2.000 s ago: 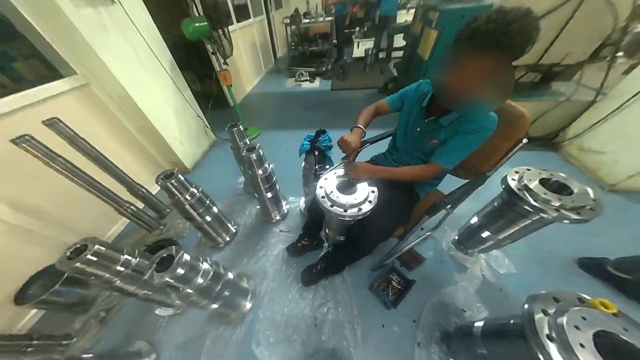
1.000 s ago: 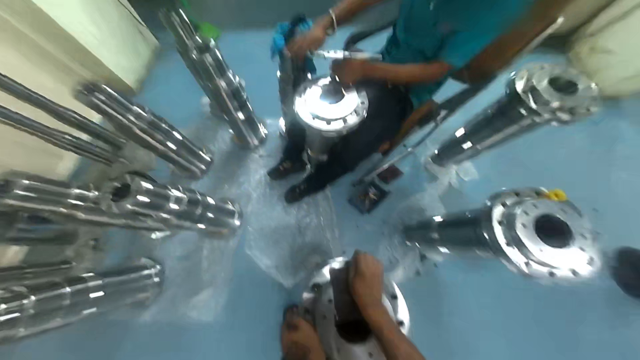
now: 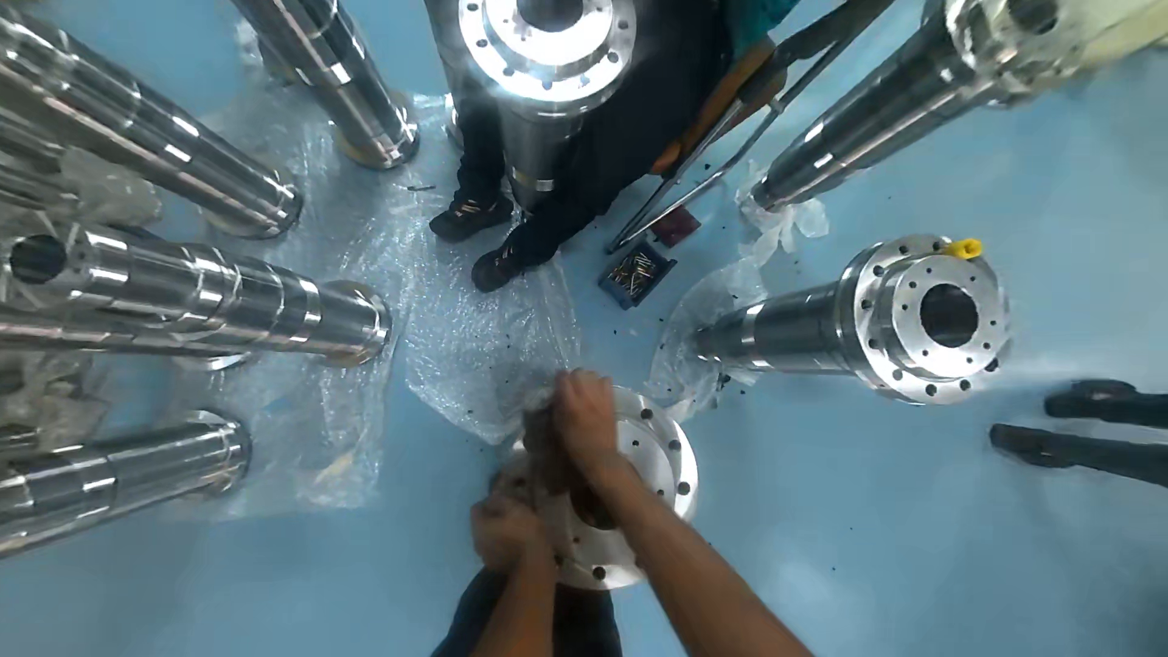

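A flanged steel cylinder (image 3: 675, 474) with bolt holes around its rim and a dark central bore stands upright below me. My right hand (image 3: 586, 415) grips a dark, blurred object (image 3: 545, 447) over the flange's upper left part; its kind cannot be told. Lower down, at the flange's left edge, my left hand (image 3: 508, 534) is curled, its fingers blurred; whether it holds anything cannot be told.
Polished steel shafts (image 3: 228, 297) stand on plastic sheeting (image 3: 493, 356) at left. A seated person has another flanged cylinder (image 3: 547, 55) between the legs. A small bin of bolts (image 3: 637, 274) lies ahead. Flanged cylinders (image 3: 931, 315) stand at right, one with a yellow item (image 3: 963, 248). Another person's shoes (image 3: 1095, 400) show far right.
The view has tilted down strongly. My right hand, over the bore a second ago, is now farther toward the flange's left side. My left hand now shows at the flange's left edge.
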